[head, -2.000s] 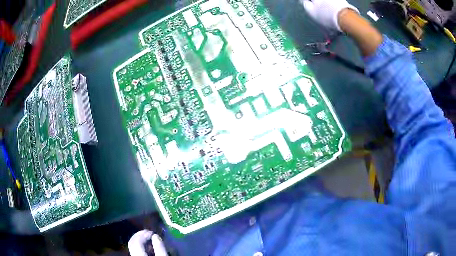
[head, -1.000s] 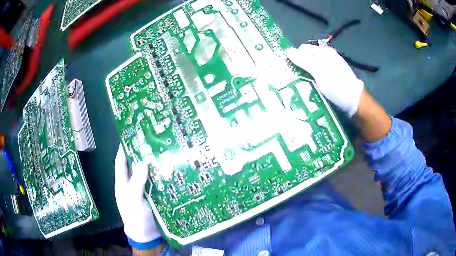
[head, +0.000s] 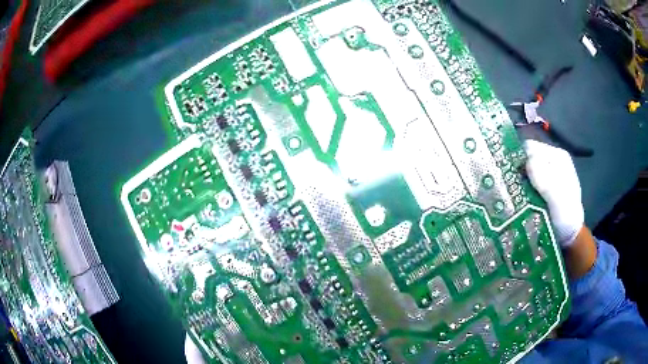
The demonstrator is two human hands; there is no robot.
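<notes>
A large green printed circuit board with silver solder areas and a white border fills the middle of the view, solder side up. It looks raised and nearer to the camera, and its lower edge is cut off by the picture's rim. My right hand, in a white glove, holds the board's right edge; its fingertips are partly hidden by the board. My left hand shows only as a small bit of white glove at the lower left edge of the board; its fingers are hidden.
A second green board lies at the left beside a grey ribbed heat sink. A red board support is at the upper left. Side cutters and a slim black stick lie on the dark green mat at the right.
Both gloved hands have come to the board's edges. The board has moved up closer to the camera, looks larger, and now reaches past the lower rim.
</notes>
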